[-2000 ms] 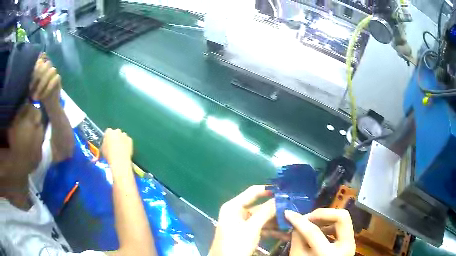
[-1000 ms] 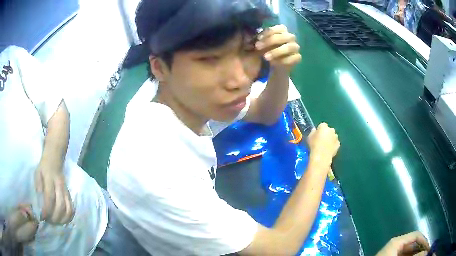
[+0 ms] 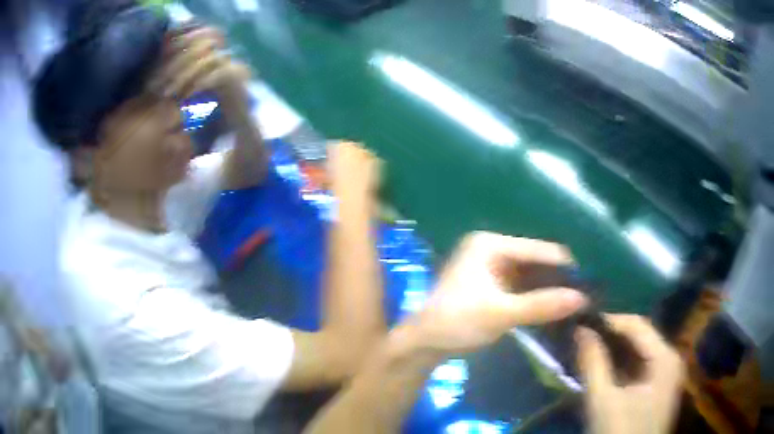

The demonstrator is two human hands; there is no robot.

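Note:
The frame is blurred. My left hand (image 3: 501,292) reaches in from the bottom centre, its thumb and fingers closed on a small dark blue flat part (image 3: 550,275). My right hand (image 3: 632,373) is just to the right and lower, its fingertips close to the left hand's. Something dark shows between its fingers, but blur hides whether it grips the part. Both hands are in front of the bench, left of the orange press fixture (image 3: 717,377).
A neighbouring worker (image 3: 170,297) sits at the left, one hand raised to the head, one arm across shiny blue film (image 3: 288,242). A green line surface (image 3: 441,169) runs diagonally behind. A thin pale strip (image 3: 547,360) lies under my hands.
The view swung left to the neighbour, then partly back right. My hands, mostly out of view one second ago, are in view again. The orange fixture shows again at the right edge.

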